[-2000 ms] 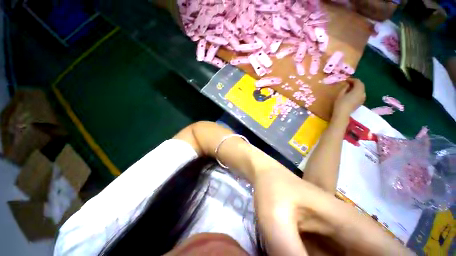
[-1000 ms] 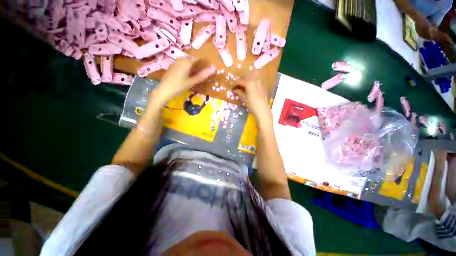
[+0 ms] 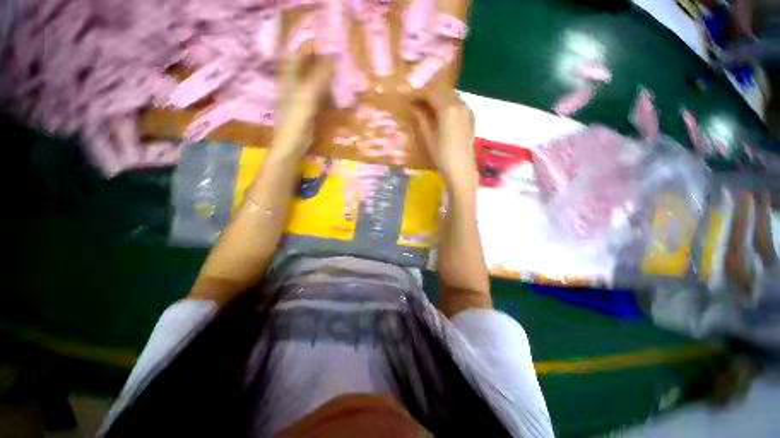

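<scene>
The view is blurred. Long pale pink plastic housings lie in a big heap (image 3: 60, 68) at the upper left, with a few apart on the brown board (image 3: 410, 107). My left hand (image 3: 304, 90) is at the right side of the heap, beside or on a housing (image 3: 345, 77); blur hides whether it grips it. My right hand (image 3: 446, 128) is at the board's right edge with fingers bent; whether it holds anything cannot be told. Tiny pink-white bits (image 3: 376, 137) lie scattered between my hands, some on the grey and yellow printed sheet (image 3: 321, 218).
A crumpled clear bag of pink parts (image 3: 590, 184) lies right of my right arm on a white printed sheet (image 3: 505, 227). Several single pink housings (image 3: 646, 115) lie on the green surface (image 3: 530, 51) beyond. Part of another person (image 3: 748, 239) shows at the right edge.
My left hand has moved forward and slightly right, from over the tiny bits to among the housings. My right hand has moved slightly right. The whole view has shifted and blurred.
</scene>
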